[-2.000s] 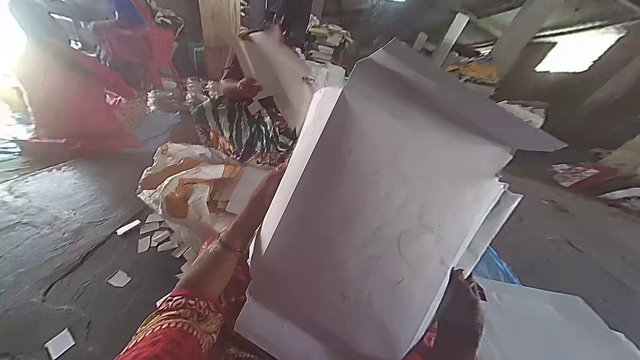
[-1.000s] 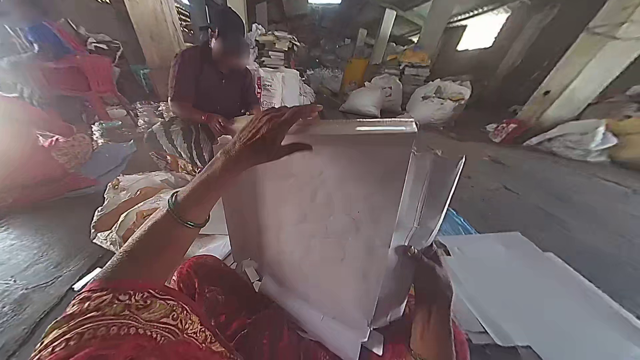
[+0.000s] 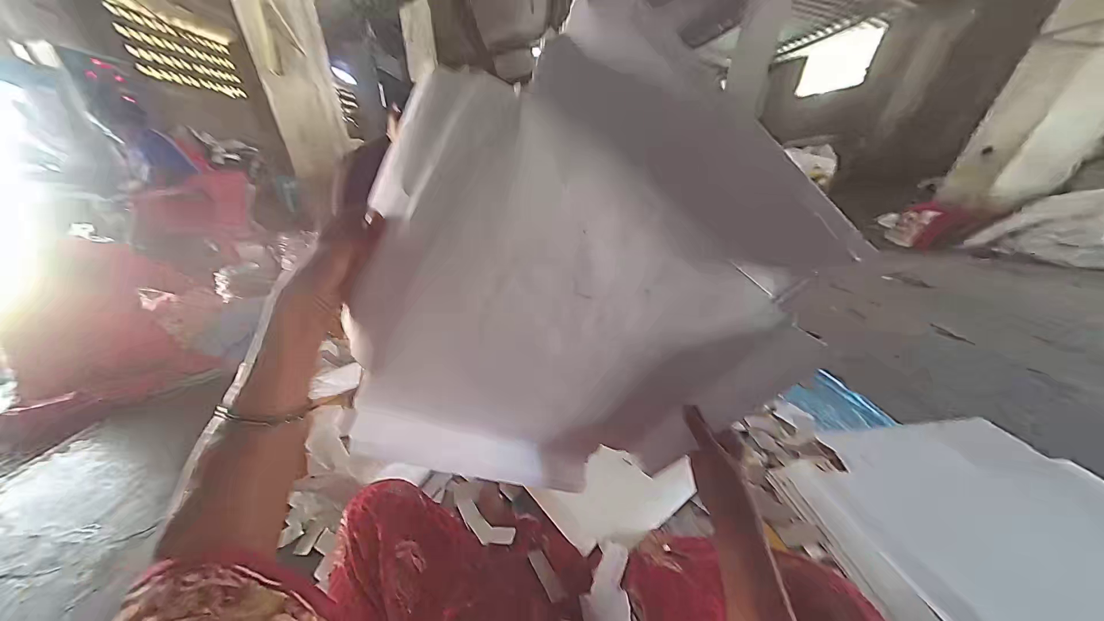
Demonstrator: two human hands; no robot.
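Large white paper or card sheets [image 3: 552, 285], blurred and with folded flaps, stand tilted in front of me above my lap. My left hand [image 3: 354, 246] grips their left edge; its fingertips are partly hidden. At the lower right edge is my right hand [image 3: 711, 435], its fingers hidden or blurred against the sheet, so its hold cannot be told. Below the sheets, small white scraps [image 3: 487, 517] and a torn white piece [image 3: 612, 496] lie on and about my red patterned clothing [image 3: 414, 552]. A stack of flat white sheets [image 3: 975, 509] lies at my right.
Blue plastic [image 3: 837, 401] lies beside the stack. A pale pillar [image 3: 293, 95] rises behind at left, near a red chair [image 3: 194, 207]. White sacks [image 3: 1052, 224] rest on the floor at right. Another person is mostly hidden behind the sheets.
My left hand, spread over the top of the sheets a second ago, is now at their left edge. The sheets have turned and tilted, with flaps spread to the upper right.
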